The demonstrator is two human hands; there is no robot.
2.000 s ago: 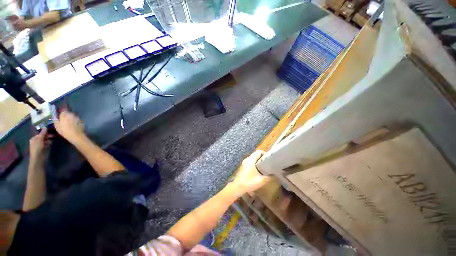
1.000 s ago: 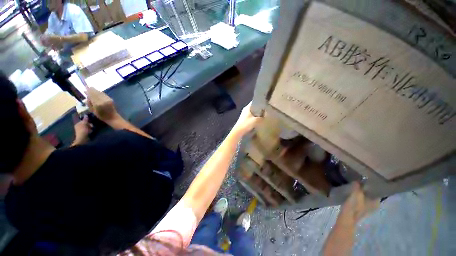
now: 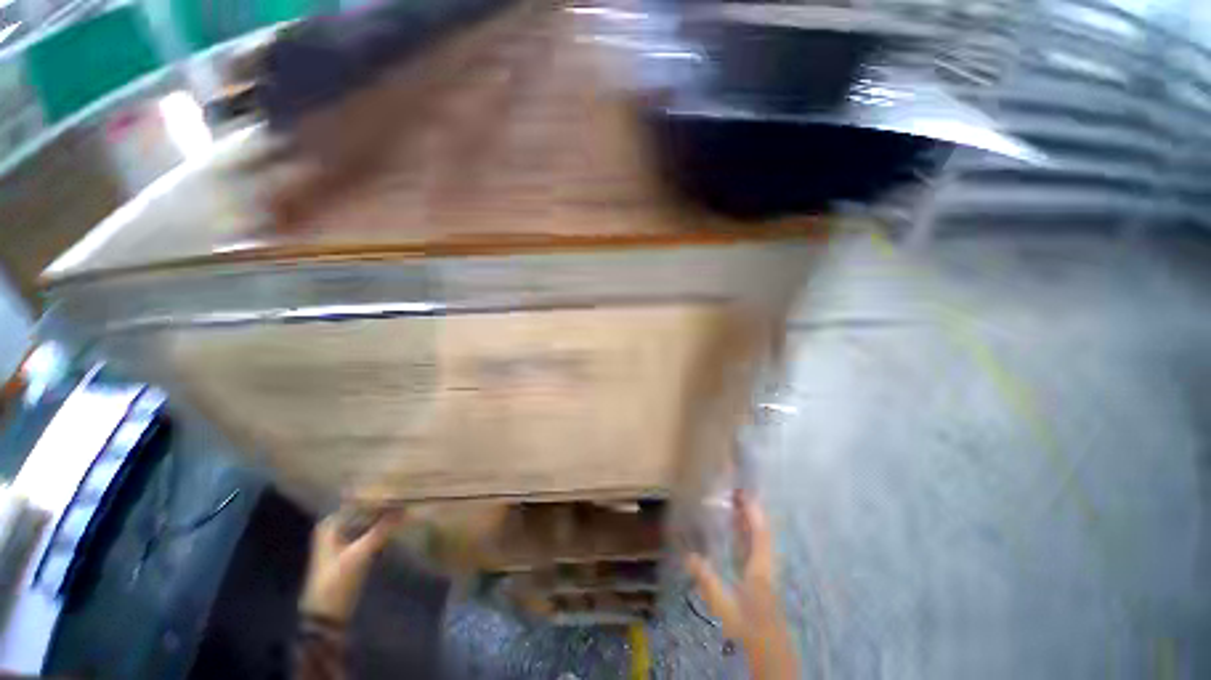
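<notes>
The view is blurred by motion. The rack trolley (image 3: 306, 399) stands right in front of me, its pale frame and tan labelled board (image 3: 571, 399) facing me. Brown shelves (image 3: 578, 565) show below the board. My left hand (image 3: 340, 565) has its fingers curled on the trolley's lower left edge. My right hand (image 3: 746, 591) is at the trolley's lower right side, with fingers apart; whether it touches the frame is unclear.
A row of lamps (image 3: 100, 485) and dark cables (image 3: 193, 518) lie on the green bench at left. A large dark object (image 3: 797, 133) is on or behind the trolley top. Grey floor with a yellow line (image 3: 1016, 385) is at right.
My view has swung right, so the trolley is now central and the bench far left. My right hand shows spread fingers beside the trolley. The neighbouring worker is no longer clearly seen.
</notes>
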